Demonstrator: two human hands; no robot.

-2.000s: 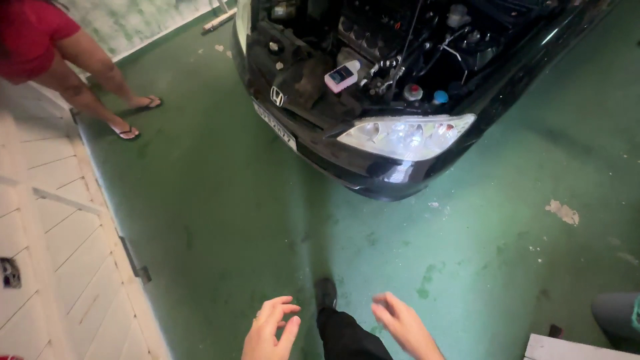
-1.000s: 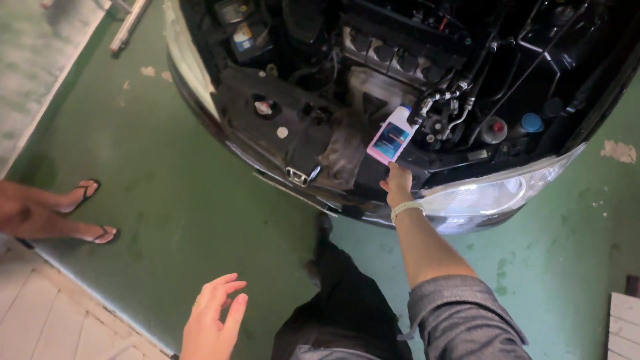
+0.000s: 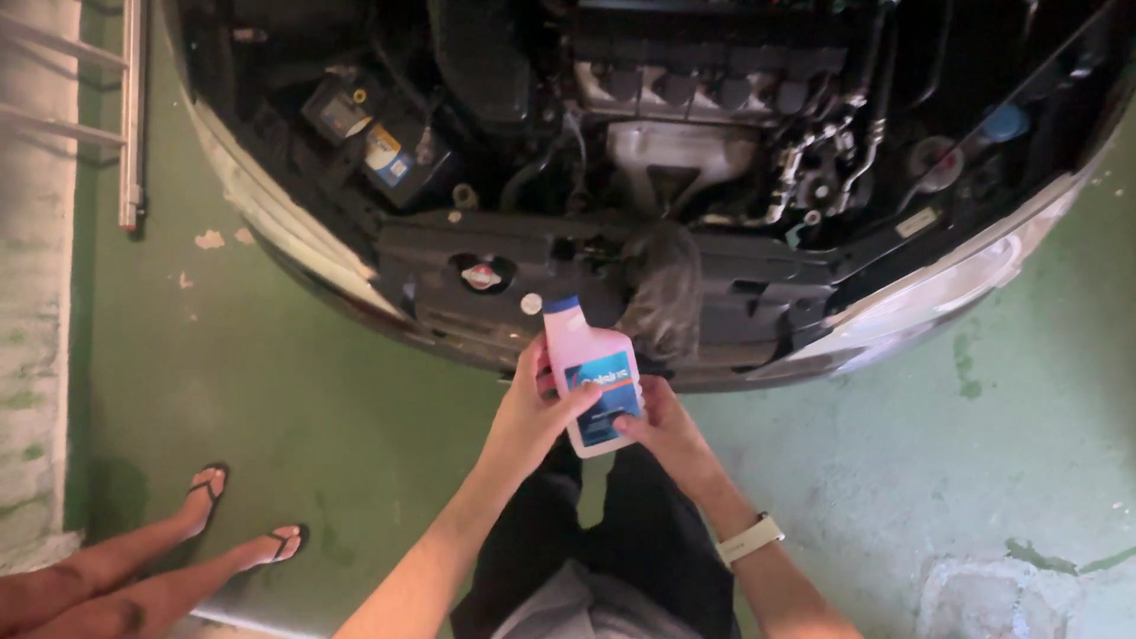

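Between both hands, in front of the car's open engine bay, I hold a pink plastic bottle (image 3: 590, 346) with a blue cap and a blue label bearing writing. My left hand (image 3: 546, 399) grips its left side, thumb across the label. On the lower right side is my right hand (image 3: 661, 422), its thumb on the label's lower part; a pale band circles that wrist. Just beyond the bottle lie the black radiator cover (image 3: 754, 311), the radiator cap (image 3: 481, 277) and a dark crumpled cloth or glove (image 3: 666, 288).
The engine (image 3: 710, 89) and a car battery (image 3: 395, 164) sit in the bay. A blue-capped reservoir (image 3: 1005, 122) is at the right. An aluminium ladder (image 3: 131, 115) lies at the upper left. Another person's feet in flip-flops (image 3: 209, 497) stand on the green floor at the lower left.
The bottle, earlier on the front of the engine bay with my right hand reaching it, is now lifted and held in both hands. My left hand has come to it. The view has moved closer over the bay.
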